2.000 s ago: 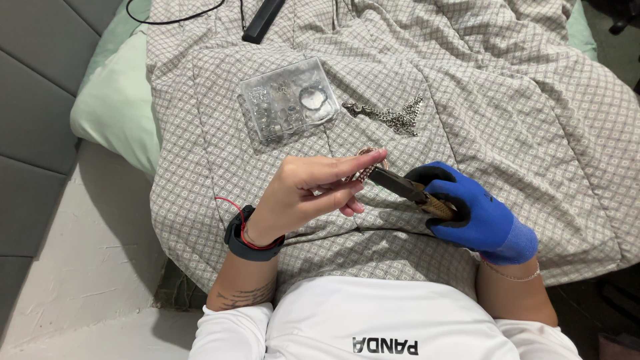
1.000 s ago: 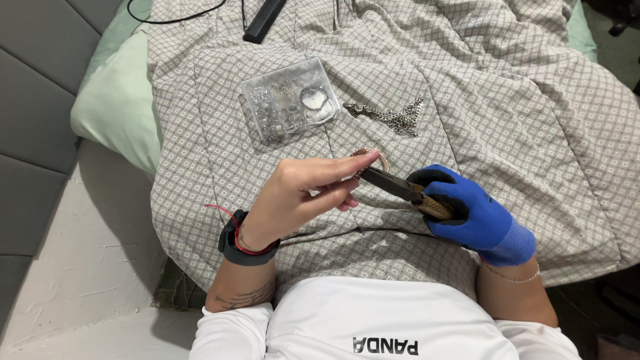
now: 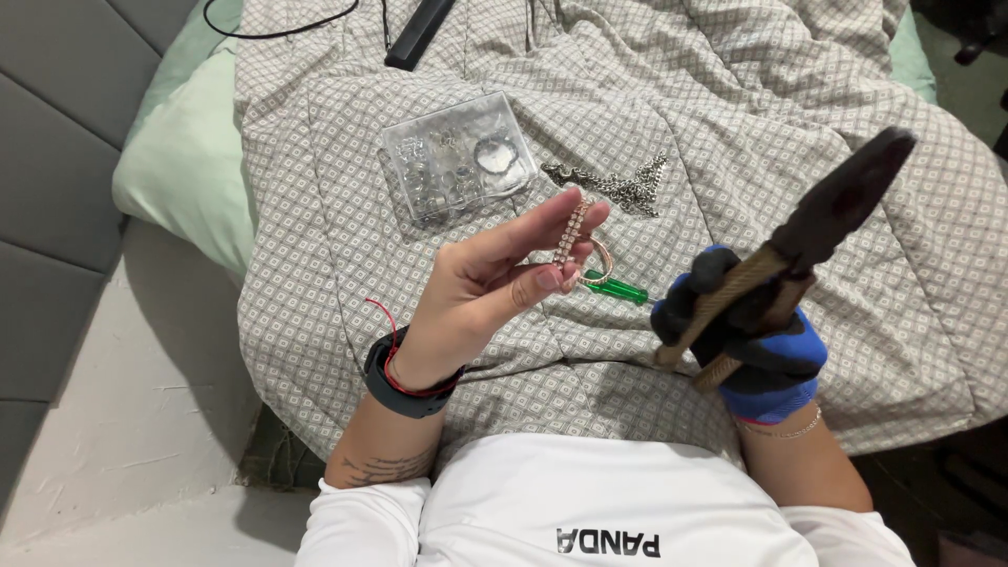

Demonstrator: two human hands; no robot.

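Note:
Between the fingertips and thumb of my left hand (image 3: 504, 276) is a rhinestone bracelet (image 3: 570, 232) with clear stones, and a rose-gold-toned loop (image 3: 603, 264) hangs beside it. My right hand (image 3: 748, 339), in a blue and black glove, grips pliers (image 3: 795, 244) with worn tan handles; their dark jaws point up and to the right, apart from the bracelet. A green-handled tool (image 3: 618, 287), perhaps a screwdriver, lies on the quilt between my hands, its far end hidden by the glove. Behind my left hand lies a heap of silver-toned chain (image 3: 630, 189).
A clear plastic compartment box (image 3: 516, 130) with small findings and a ring-shaped piece stands on the patterned quilt (image 3: 331, 236). At the back lie a black bar-shaped object (image 3: 419, 33) and a thin black cable (image 3: 283, 35). A pale green pillow (image 3: 181, 173) is at the left.
My right hand has drawn the pliers away from the bracelet and turned their jaws upward. My left hand still holds the bracelet, now more exposed. The green handle has come into view.

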